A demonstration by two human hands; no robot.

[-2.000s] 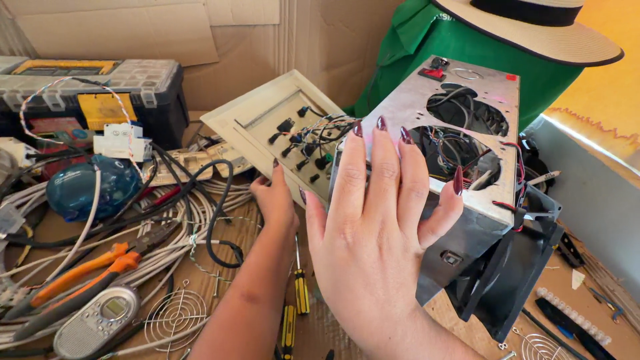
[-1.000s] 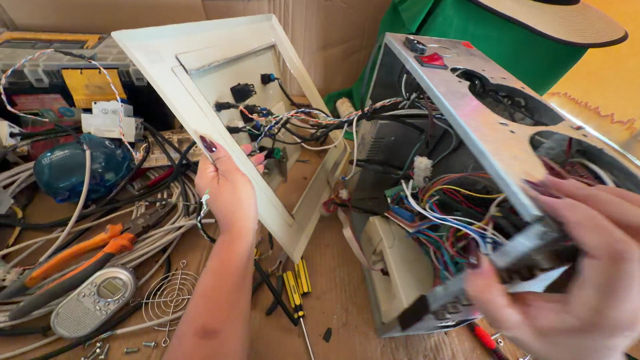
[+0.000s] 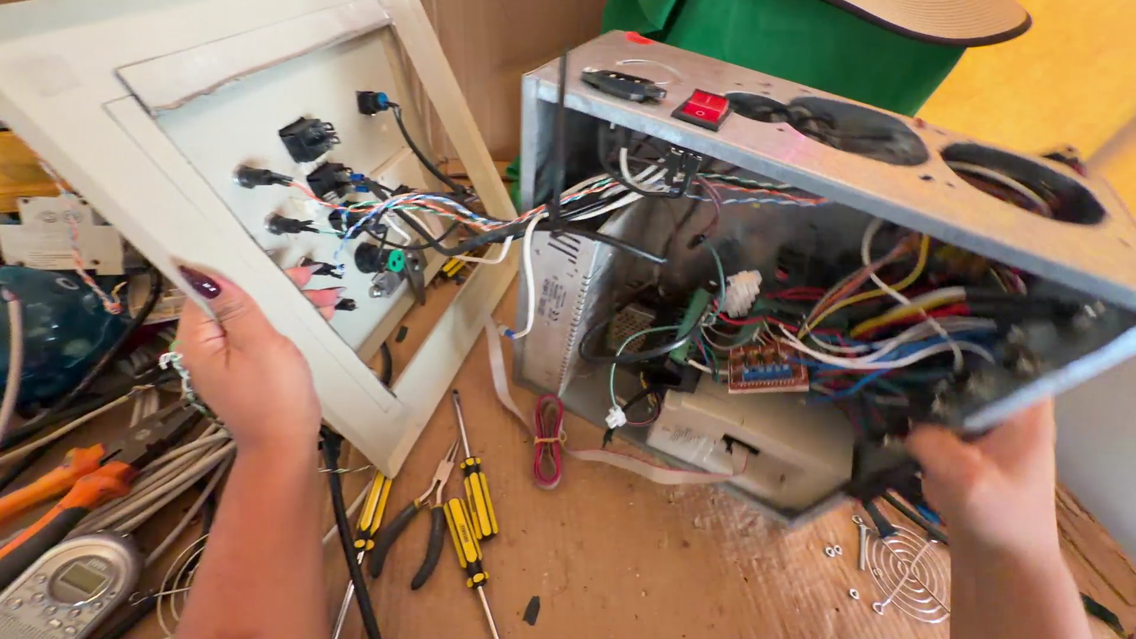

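My left hand (image 3: 253, 355) grips the left edge of a cream panel frame (image 3: 426, 382), thumb in front and fingertips through its opening. Switches and plugs with wires sit on the panel's back. A bundle of twisted wires (image 3: 470, 213) runs from it into an open metal enclosure (image 3: 834, 169), which stands tilted on the right. My right hand (image 3: 985, 470) holds the lower right edge of the enclosure; its fingers are partly hidden. Inside are many coloured wires, a small circuit board (image 3: 768, 368) and a cream box (image 3: 754, 435). A red rocker switch (image 3: 702, 108) sits on top beside round cutouts.
Between panel and enclosure lie screwdrivers (image 3: 466, 532), small pliers (image 3: 426, 515) and a tied ribbon cable (image 3: 548, 444). Orange-handled pliers (image 3: 89, 484), cable coils and a grey device with a display (image 3: 75, 586) are at left. A wire fan guard (image 3: 910, 568) and small nuts lie at lower right.
The enclosure has turned so its open, wired side shows, and the panel has been lifted and tilted on the left. My right hand has moved from the enclosure's top to its lower right edge.
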